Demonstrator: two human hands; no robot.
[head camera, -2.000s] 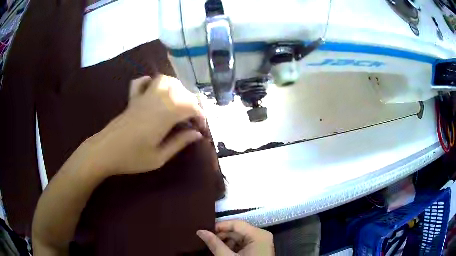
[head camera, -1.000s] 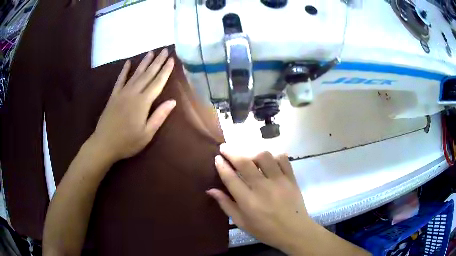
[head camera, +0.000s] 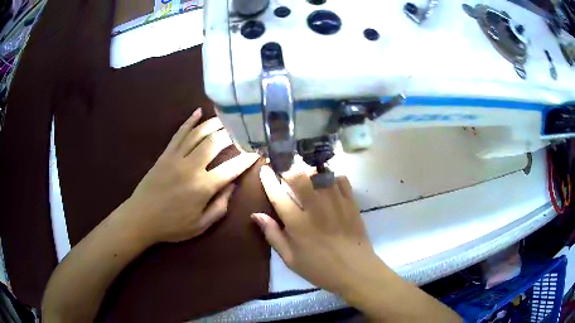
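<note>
A large dark brown garment panel lies flat left of and under the head of the white sewing machine, which has a blue stripe. My left hand rests flat on the panel with fingers spread, fingertips beside the machine head. My right hand lies at the panel's right edge, index fingertip close to the needle area, partly below the shiny take-up lever guard. The tension dial overlaps the right hand's fingers. The needle and presser foot are hidden by the head and hands.
The white table has a measuring tape strip along its front edge. A blue plastic crate stands below at the lower right, with a pale pink scrap beside it. Red and orange cords hang at the far right.
My right hand has come from the front edge up to the needle area. My left hand was on the cloth near the head, spread further back, and is now nearer the needle. A raised fold is now flat.
</note>
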